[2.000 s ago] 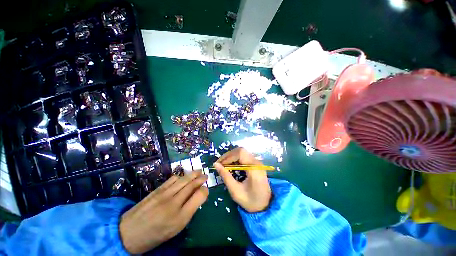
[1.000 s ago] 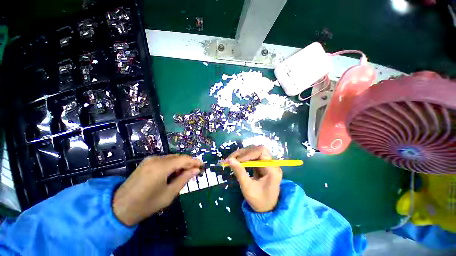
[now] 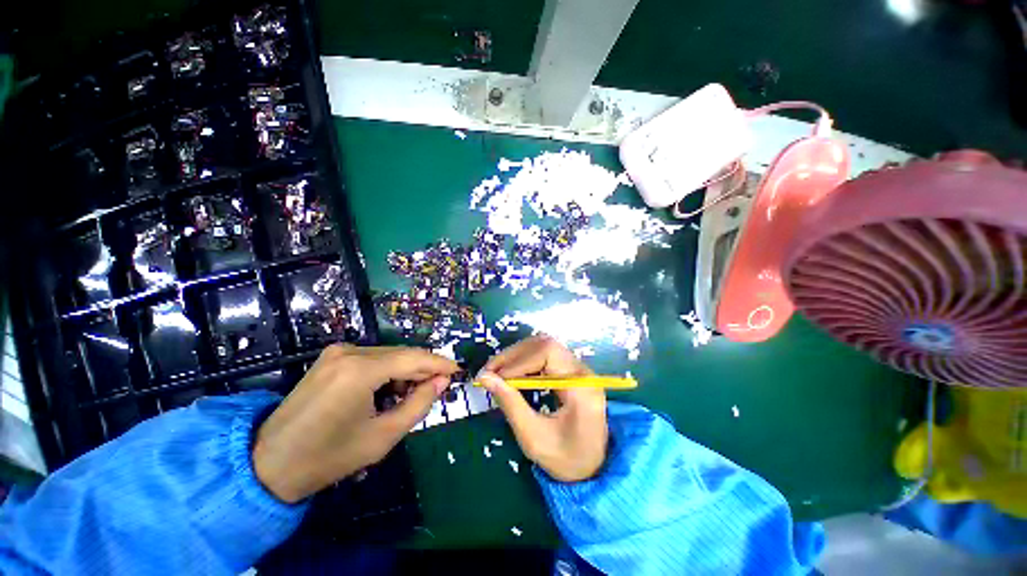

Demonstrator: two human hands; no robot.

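Observation:
My right hand [image 3: 554,411] is shut on the yellow tweezers [image 3: 574,383], their tip end between thumb and fingers, pointing left. My left hand [image 3: 349,416] pinches a tiny dark component [image 3: 460,377] between thumb and forefinger, close to the tweezers' tip; whether they touch is too small to tell. The white striped adhesive pad sheet [image 3: 456,407] lies on the green mat under the fingertips, partly hidden. A pile of dark, glinting components [image 3: 439,276] lies beyond the hands. White bits [image 3: 552,186] are heaped beside and behind it.
A black blister tray [image 3: 214,264] with clusters of parts is at left. A white rail [image 3: 394,96] and post [image 3: 580,56] stand beyond. A white block [image 3: 684,144] with a pink cord, a pink fan [image 3: 918,270] and a yellow object [image 3: 974,450] are at right. Single parts lie on the dark surface beyond the rail.
My left hand has lifted off the pad sheet and now pinches a component. My right hand with the tweezers went right, then came back left and slightly down. Parts beyond the rail have shifted right.

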